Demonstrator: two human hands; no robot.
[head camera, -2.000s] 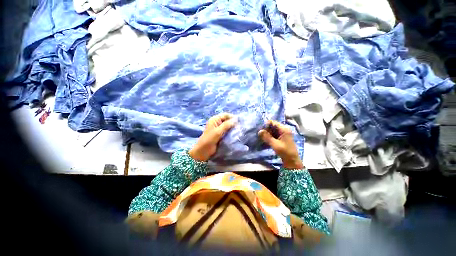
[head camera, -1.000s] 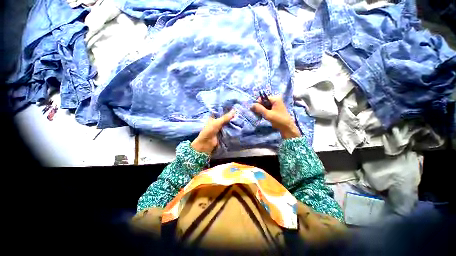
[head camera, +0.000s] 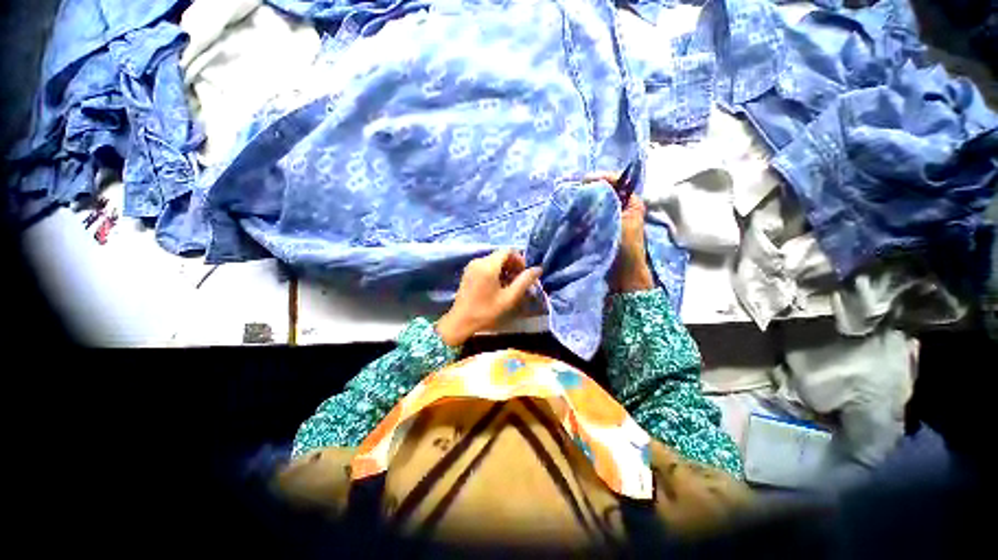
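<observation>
A blue patterned denim jacket (head camera: 438, 142) lies spread on the table in front of me. My left hand (head camera: 489, 293) pinches the left edge of a raised denim flap (head camera: 578, 257), perhaps a cuff or collar; I cannot tell which. My right hand (head camera: 628, 235) is behind the flap's right side, partly hidden by it, with small dark thread snips (head camera: 625, 184) sticking up from its fingers. The flap hangs down towards the table's front edge.
White table (head camera: 164, 295) with small red and dark items (head camera: 104, 226) at left. Other blue denim garments lie at the left (head camera: 104, 109) and right (head camera: 886, 164). Off-white cloth (head camera: 711, 208) lies between, hanging over the front edge at right.
The small denim part has been lifted and folded towards me over the front edge. My right hand has gone behind it, and my left hand has moved down and holds its edge.
</observation>
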